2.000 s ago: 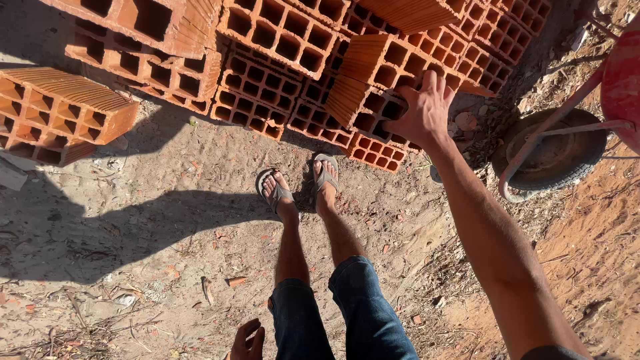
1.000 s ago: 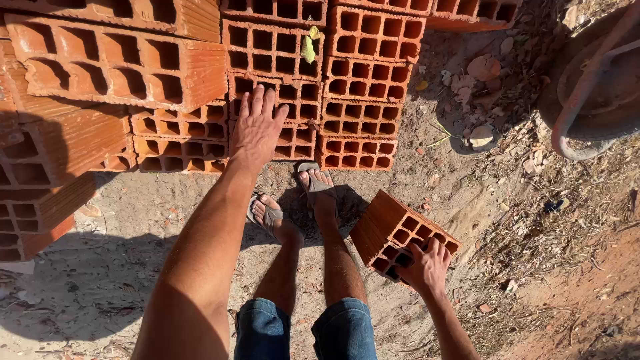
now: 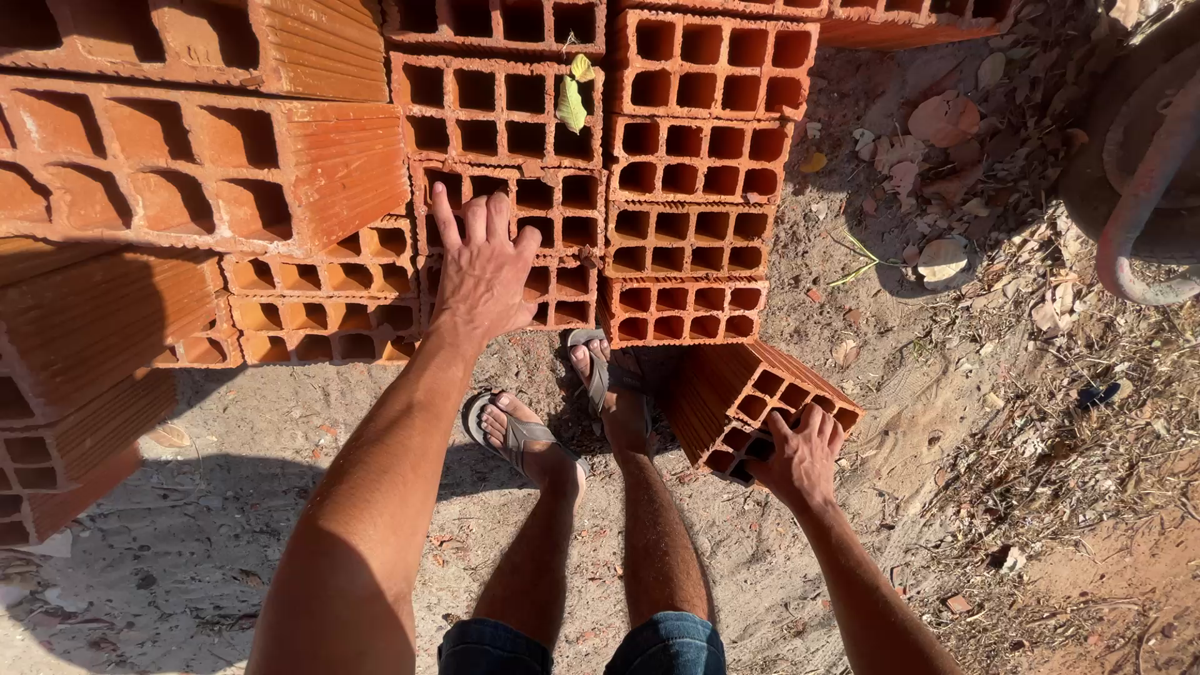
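Note:
My right hand grips the end of an orange hollow clay brick, its fingertips in the holes. That brick hangs or stands tilted beside my foot, close to the near end of the right stack column; whether it touches the ground cannot be told. My left hand rests with spread fingers on the upturned holes of the middle column of bricks, some fingertips at or in the openings. A green-yellow leaf lies on that column.
Larger-looking bricks lie higher at the left, with more bricks below them. My sandalled feet stand on sandy ground at the stack's edge. At the upper right are a wheel and a curved metal tube, beside dry leaves.
Two seconds ago my right hand was on the stack; by one second ago it held the brick lower right. Since then that brick has come nearer the stack. My left hand stays on the bricks.

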